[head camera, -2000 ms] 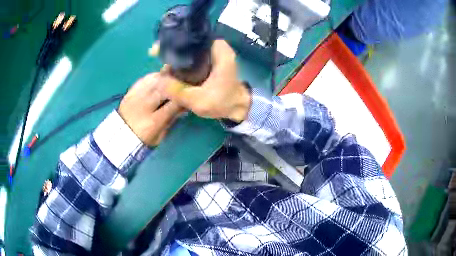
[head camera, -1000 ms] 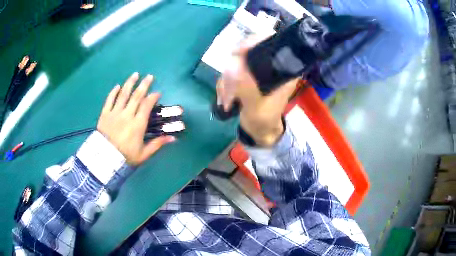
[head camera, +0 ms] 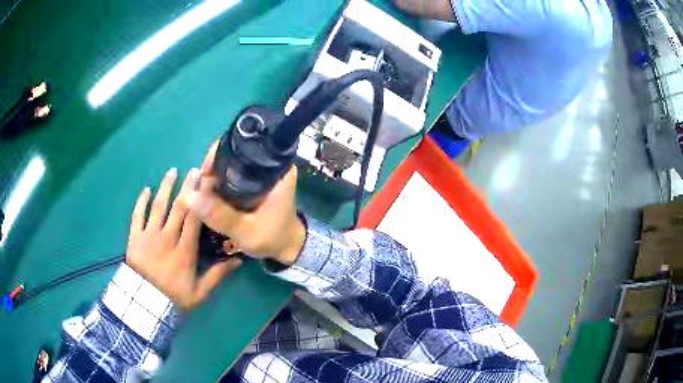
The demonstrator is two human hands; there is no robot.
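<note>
My right hand (head camera: 258, 224) is closed around the black electric screwdriver (head camera: 251, 161), which stands roughly upright over the work. Its tip is hidden by my hand. My left hand (head camera: 168, 243) lies flat with fingers spread over a black cable connector (head camera: 210, 245), pressing it on the green bench. Only a dark part and a coppery bit of the connector show between my hands. The connector's thin black cable (head camera: 75, 275) runs left to small red and blue ends (head camera: 13, 297).
The white screw feeder (head camera: 374, 97) stands beyond my right hand, with the screwdriver's cord looping over it. An orange-red tray (head camera: 479, 202) is at the right by my lap. Black connectors with coppery tips (head camera: 30, 108) lie far left. A person in light blue (head camera: 532, 67) is at upper right.
My right hand has brought the screwdriver from the feeder back left over the connector, and the tool has turned upright. My left hand stays on the connector, whose metal tabs are now mostly covered.
</note>
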